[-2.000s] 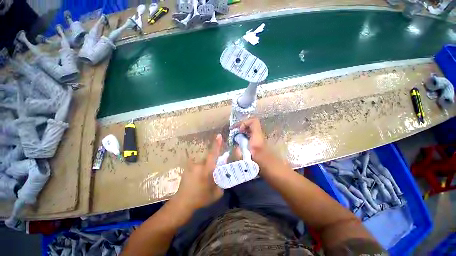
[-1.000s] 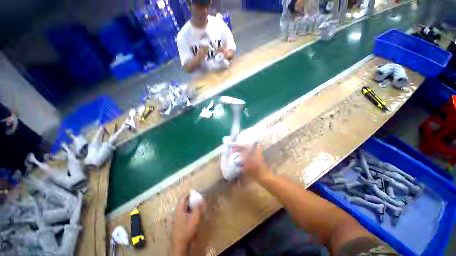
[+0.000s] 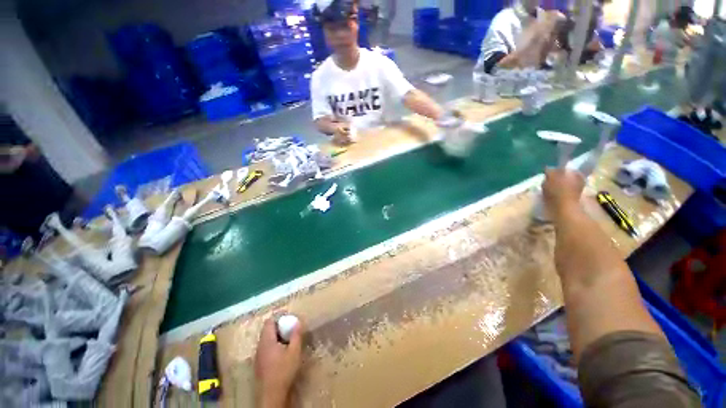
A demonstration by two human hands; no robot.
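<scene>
My right hand (image 3: 564,190) is stretched out to the right at the belt's near edge, closed around an assembled leg-and-body unit (image 3: 560,139) with flat oval soles on top. The unit's lower part is partly hidden by the hand and blurred. My left hand (image 3: 279,355) is over the bench at lower centre, closed around a small white glue bottle (image 3: 286,325), whose rounded end shows above the fingers.
Body pieces (image 3: 76,319) are heaped at left. A yellow-black knife (image 3: 208,366) and white bottle (image 3: 178,373) lie nearby. The green belt (image 3: 318,255) holds a white scrap (image 3: 322,199). Another knife (image 3: 616,213), a body piece (image 3: 643,177) and blue bin (image 3: 677,147) are right. A person (image 3: 362,88) reaches over the belt.
My right hand has carried the unit from the centre to the far right. My left hand, empty two seconds ago, holds the bottle. The view has tilted up; the person opposite has extended an arm.
</scene>
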